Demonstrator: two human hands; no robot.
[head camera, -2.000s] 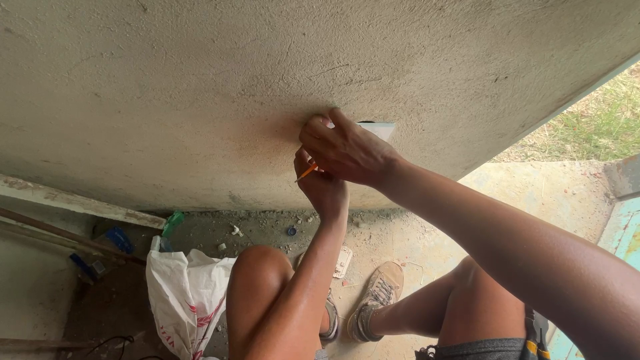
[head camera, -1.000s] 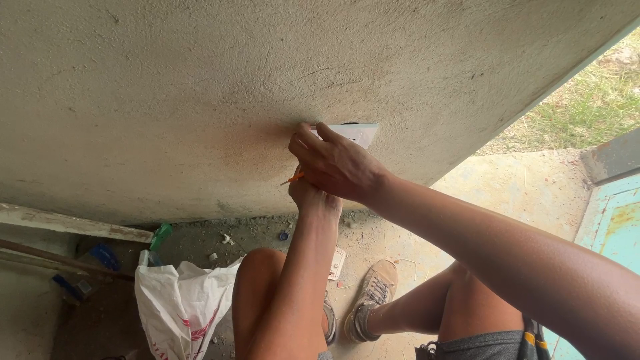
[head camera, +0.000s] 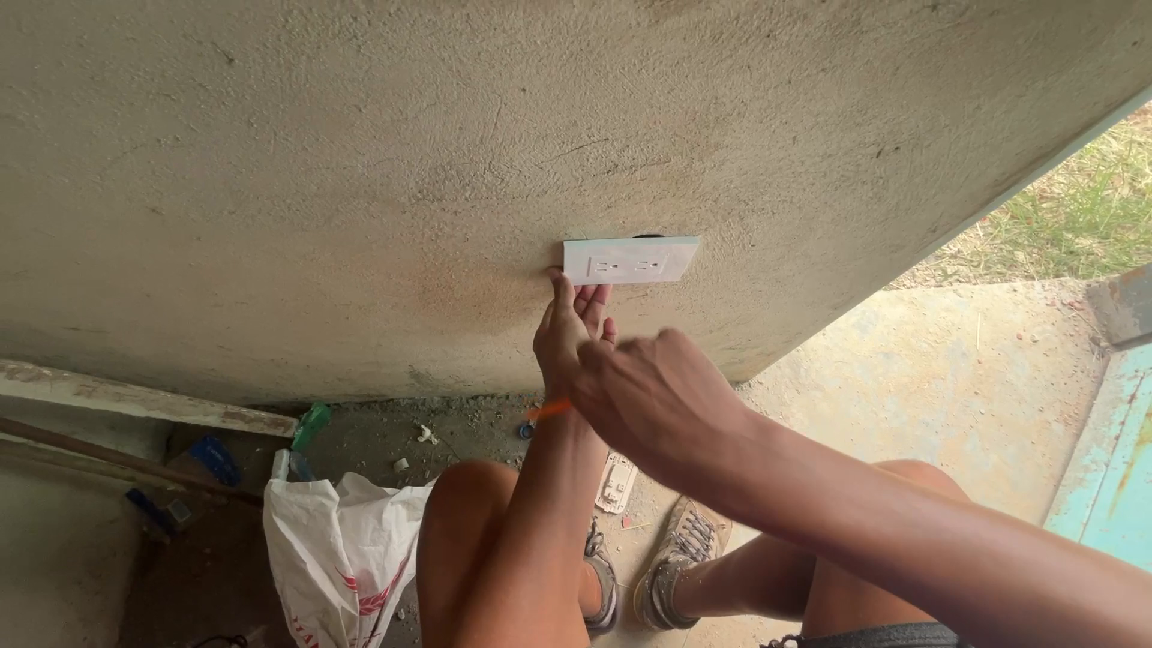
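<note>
A white double outlet with its cover plate (head camera: 632, 260) sits at the rough plastered wall (head camera: 360, 162), with a dark gap showing above its top edge. My left hand (head camera: 576, 328) touches the plate's lower left corner, thumb at the left side and fingers below. My right hand (head camera: 661, 391) is lower and nearer to me, crossing over the left wrist, its fingers curled. From under it sticks out a blurred orange tool (head camera: 549, 409), perhaps a screwdriver; its tip and handle cannot be told apart.
An old outlet plate (head camera: 616, 483) lies on the floor between my legs. At the left are a white sack (head camera: 337, 549), a green plastic piece (head camera: 310, 426), a weathered wooden beam (head camera: 144, 400) and small debris. A turquoise panel (head camera: 1116, 450) stands at the right.
My right hand has drawn back from the outlet toward me, uncovering its face. My left hand stays at the lower left corner. The orange tool now shows lower, over the left wrist.
</note>
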